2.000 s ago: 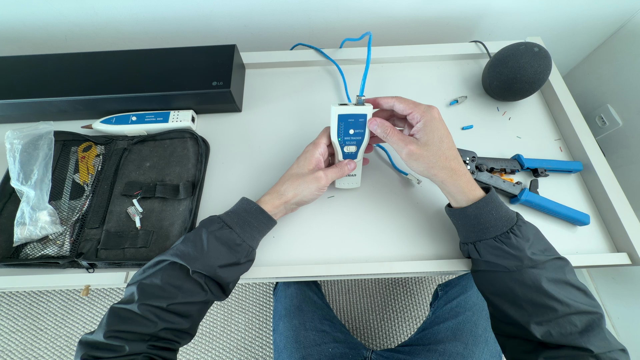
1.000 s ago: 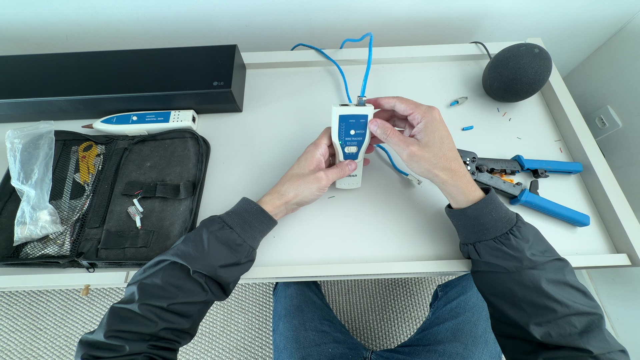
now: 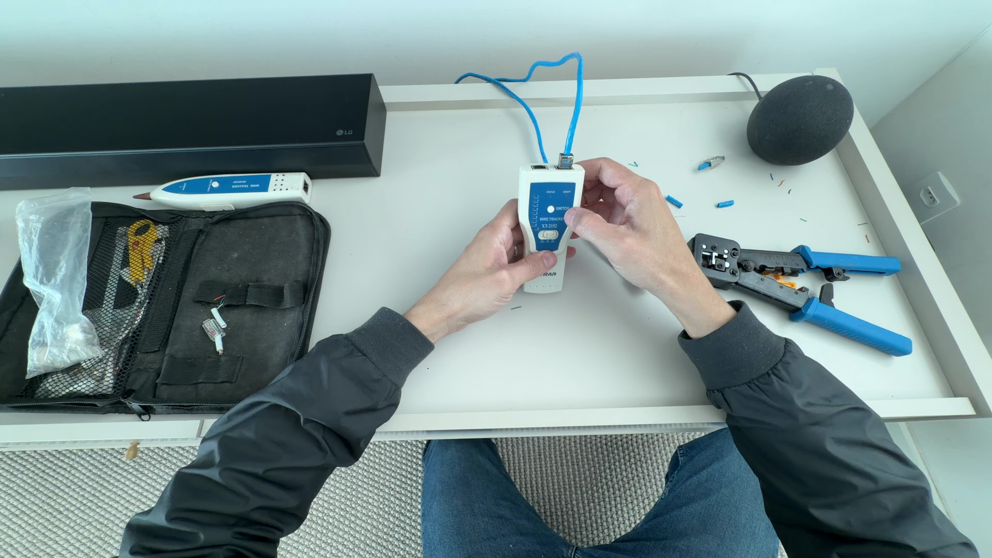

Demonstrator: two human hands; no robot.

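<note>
Both hands hold a white and blue wire tracker transmitter [image 3: 549, 225] upright above the white tabletop. My left hand [image 3: 487, 271] grips its lower left side, the thumb lying across the front below the slide switch. My right hand [image 3: 637, 231] pinches the right edge, thumb on the front and fingers behind. A blue network cable [image 3: 577, 101] loops up from the metal-shelled plug [image 3: 566, 161] at the device's top right; another stretch of blue cable runs down behind the top. The cable end seen earlier beside my right hand is out of sight.
On the right lie a crimping tool [image 3: 717, 262] with blue handles, a loose connector [image 3: 711, 163] and blue cable scraps [image 3: 725, 204]. A dark round speaker [image 3: 800, 120] stands behind. To the left are a black soundbar [image 3: 186, 116], a wire tracker probe [image 3: 232, 191] and an open tool case [image 3: 256, 333].
The blue cable end that showed below and beside my right hand no longer shows there. Both hands keep their hold on the transmitter.
</note>
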